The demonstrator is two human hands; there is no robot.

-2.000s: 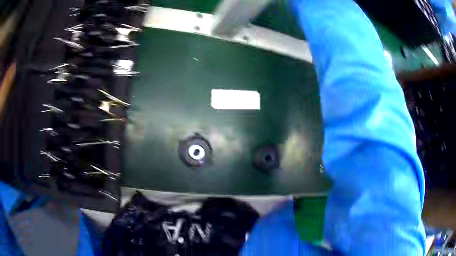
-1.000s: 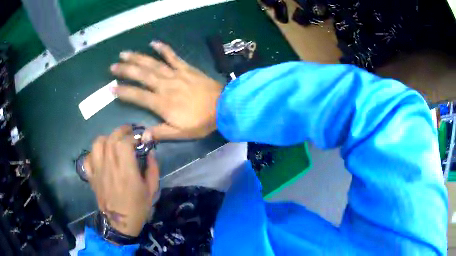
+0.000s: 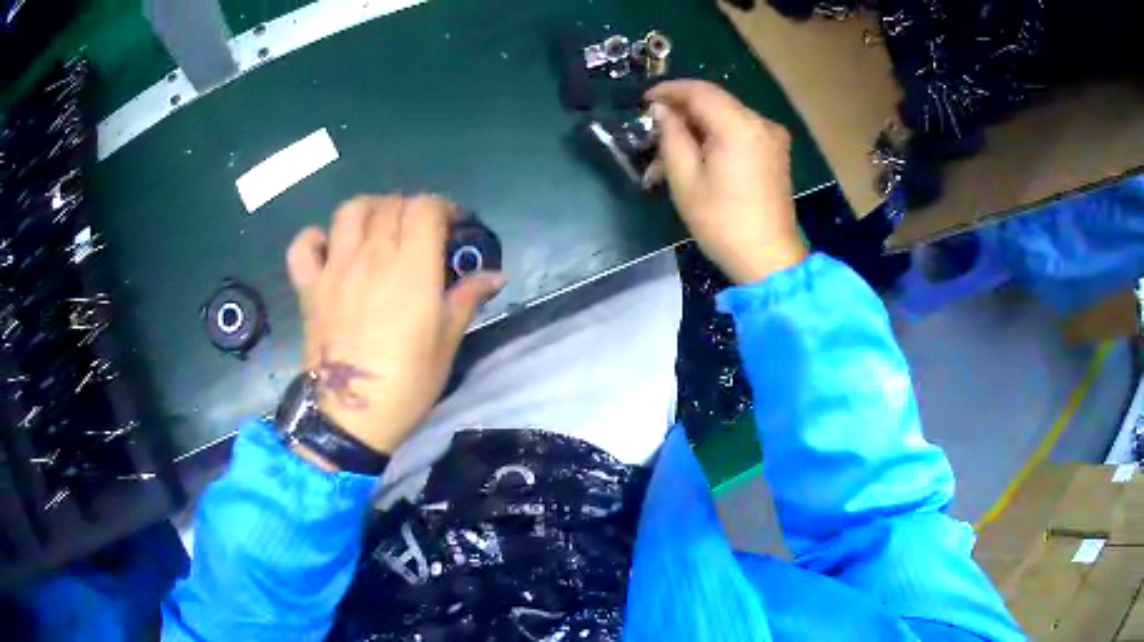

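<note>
My left hand (image 3: 381, 295), with a dark wristband, has its thumb and fingers on a round black part (image 3: 469, 257) with a pale ring. Its fingertips are partly hidden behind the part. Another round black part (image 3: 235, 317) lies on the green bench to the left, untouched. My right hand (image 3: 728, 169) pinches a binder clip (image 3: 627, 144) with silver wire handles between thumb and fingers, at the bench's right side. More loose clips (image 3: 626, 57) lie just beyond it.
A white strip (image 3: 287, 169) lies on the green bench (image 3: 414, 113). A tray bristling with wires (image 3: 63, 301) is at left. A carton (image 3: 1022, 188) of clips is at upper right. A grey post (image 3: 191, 38) stands at the metal rail. Brown boxes (image 3: 1066, 552) are at lower right.
My right hand has moved right, from above the white strip to the clips, and taken hold of one. My left hand has moved right and up with one round part; the other is now uncovered.
</note>
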